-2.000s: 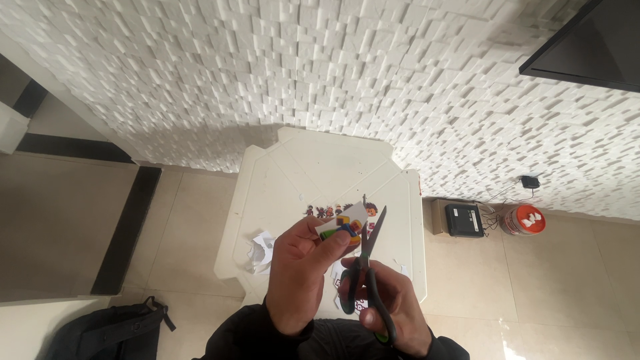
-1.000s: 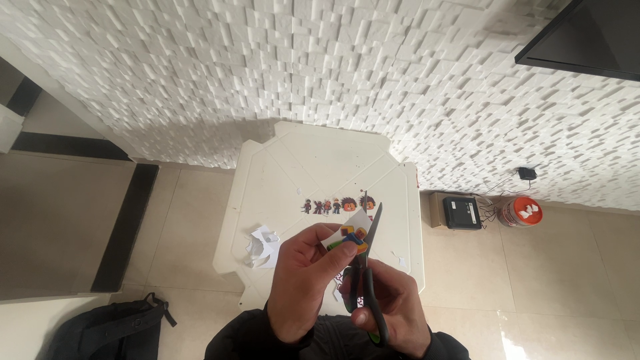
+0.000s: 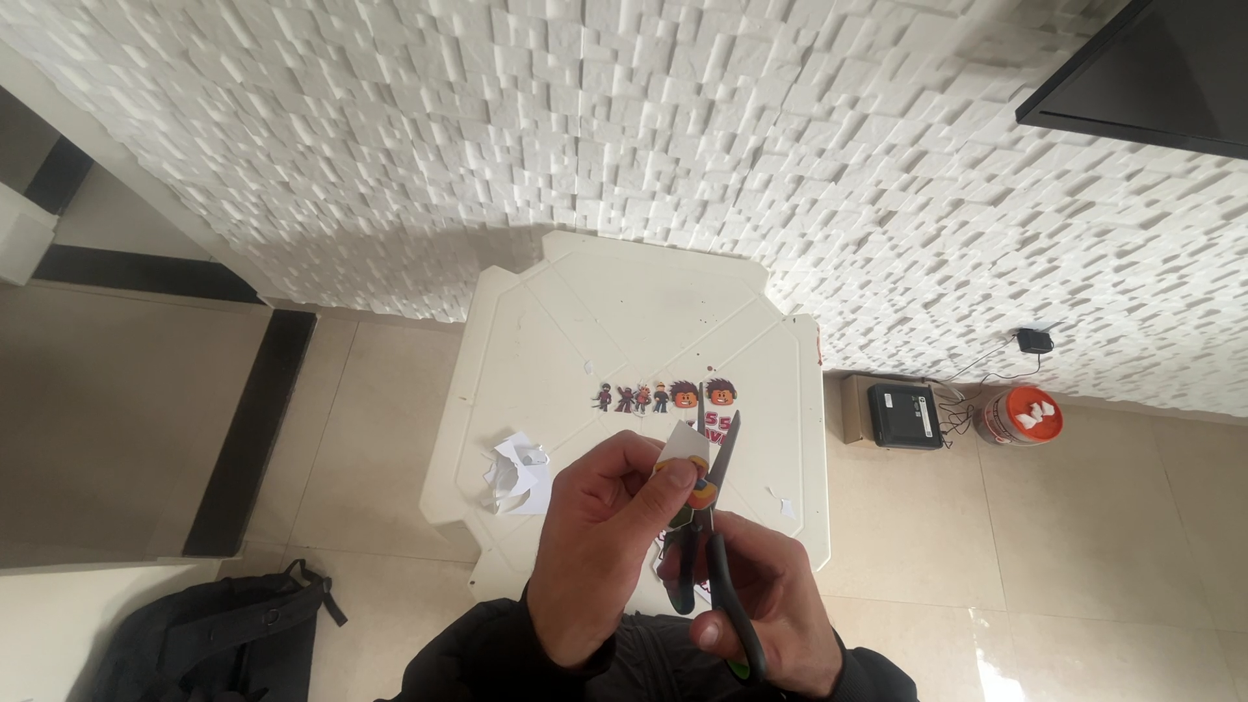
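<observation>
Between its thumb and fingers, my left hand (image 3: pixel 614 526) pinches a small white paper piece (image 3: pixel 686 447) with a colourful printed figure. My right hand (image 3: pixel 770 595) holds black-handled scissors (image 3: pixel 720 546), whose parted blades point away from me at the right edge of that piece. Beyond them, several cut-out printed characters (image 3: pixel 643 397) lie in a row on the white plastic table (image 3: pixel 624 302), with two orange-faced heads (image 3: pixel 721 392) at the right end. Cut-out red lettering (image 3: pixel 718 426) lies just below the heads, partly behind the blades. More printed pieces under my hands are mostly hidden.
Crumpled paper scraps (image 3: pixel 519 473) lie at the table's left, a small scrap (image 3: pixel 786 507) at its right. Against the textured white wall stand a black electronic box (image 3: pixel 905 415) with cables and a red-lidded tub (image 3: pixel 1033 414). A black backpack (image 3: pixel 210 634) rests at lower left.
The paper piece has turned in my left hand, its white part now pointing more upward. The scissor blades have swung to a more upright angle and stand apart.
</observation>
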